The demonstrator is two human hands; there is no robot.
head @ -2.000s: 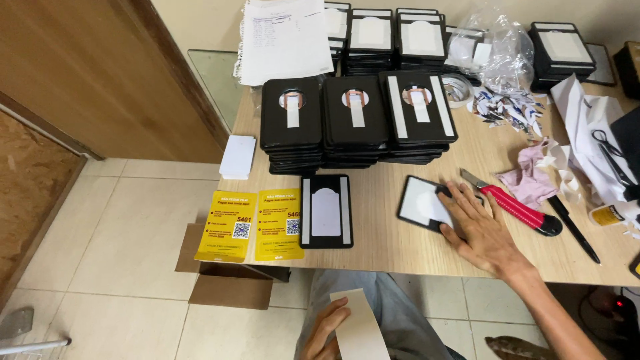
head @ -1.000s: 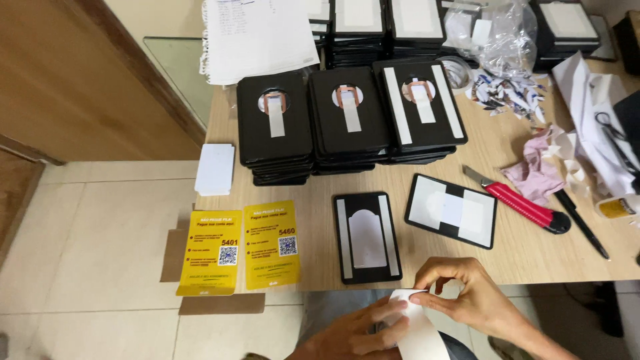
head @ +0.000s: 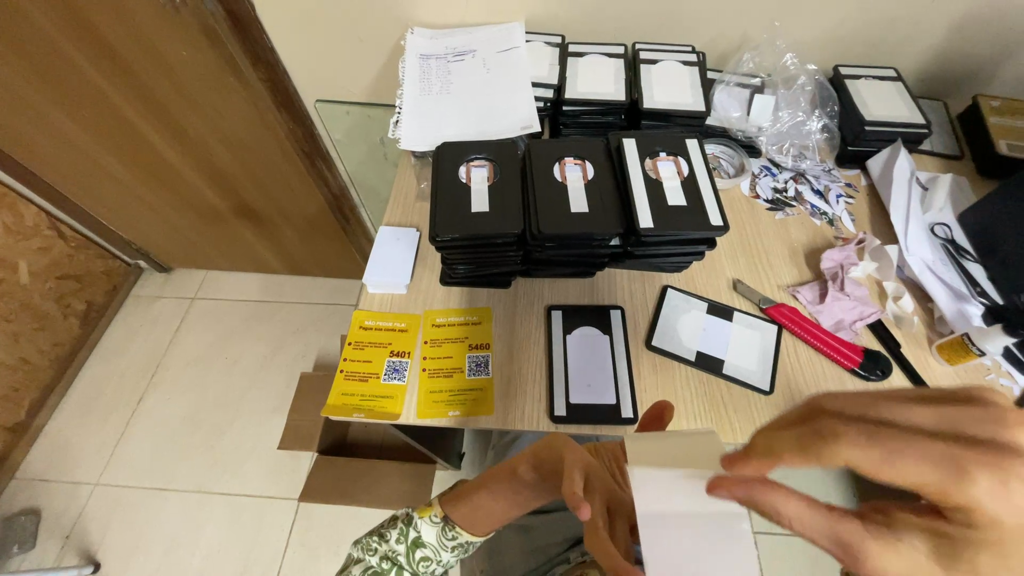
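At the table's front edge, a white paper strip with a backing flap at its top is held between both hands. My right hand pinches its upper right edge between thumb and fingertips. My left hand grips its left side, the fingers partly hidden. Beyond them lies a black rectangular plate with two pale side strips and a white arched piece. To its right a second black plate lies tilted, with white pieces across it. A red utility knife rests beside that plate, blade out.
Stacks of black plates stand behind, with more plates and a written sheet farther back. White cards and yellow printed cards lie left. Paper scraps, pink cloth, scissors and a bottle are right. An open cardboard box sits below.
Two seconds ago my right hand lay on the right plate; it has since come to the strip, which my left hand held. The strip's top now shows a separate flap.
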